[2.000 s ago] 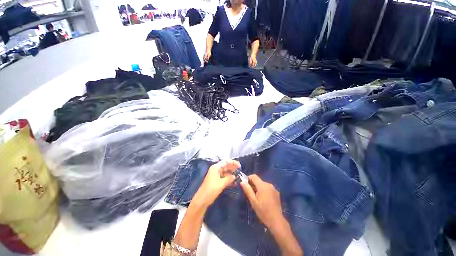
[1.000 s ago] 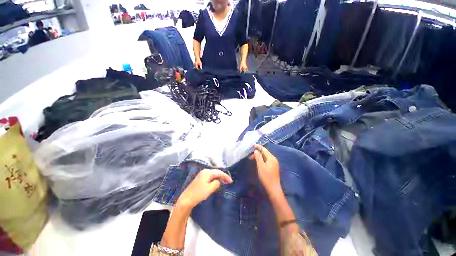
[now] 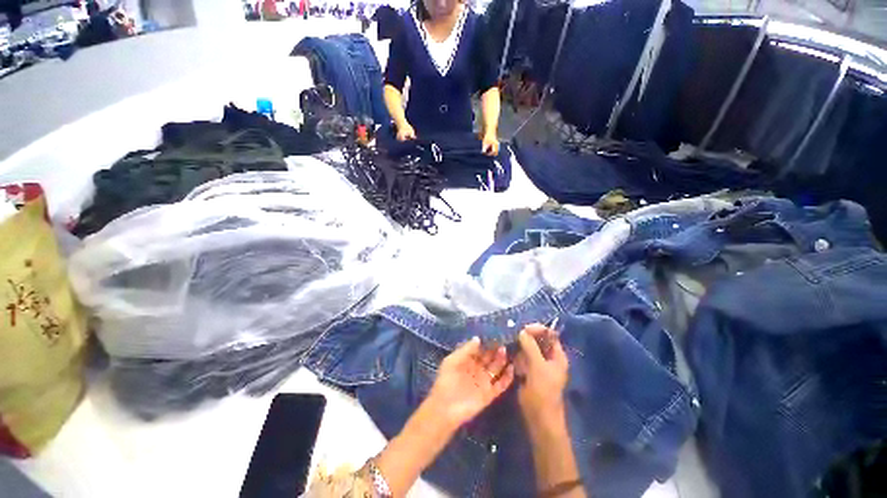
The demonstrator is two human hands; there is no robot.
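Observation:
A mid-blue denim jacket (image 3: 603,389) with pale stitching and small metal buttons lies spread under my hands. Its stitched band (image 3: 438,326) runs beyond my fingers, with a paler inner side. My left hand (image 3: 472,379) is over the jacket, palm partly up and fingers bent; whether it grips anything cannot be told. My right hand (image 3: 545,365) is closed just right of it, with a thin metal glint, apparently thread snips (image 3: 555,325), at its fingertips. The fingers hide most of the tool.
A black smartphone (image 3: 283,445) and plastic-wrapped bundle (image 3: 233,277) lie left, beside a yellow-red carrier bag (image 3: 41,326). Black cords (image 3: 394,185) lie beyond. Another denim jacket (image 3: 793,370) is heaped right. A person (image 3: 443,78) across the table handles dark garments (image 3: 457,160).
My hands parted, then came close together again, now further right along the band. The band has shifted and lies more open. My left palm has turned upward.

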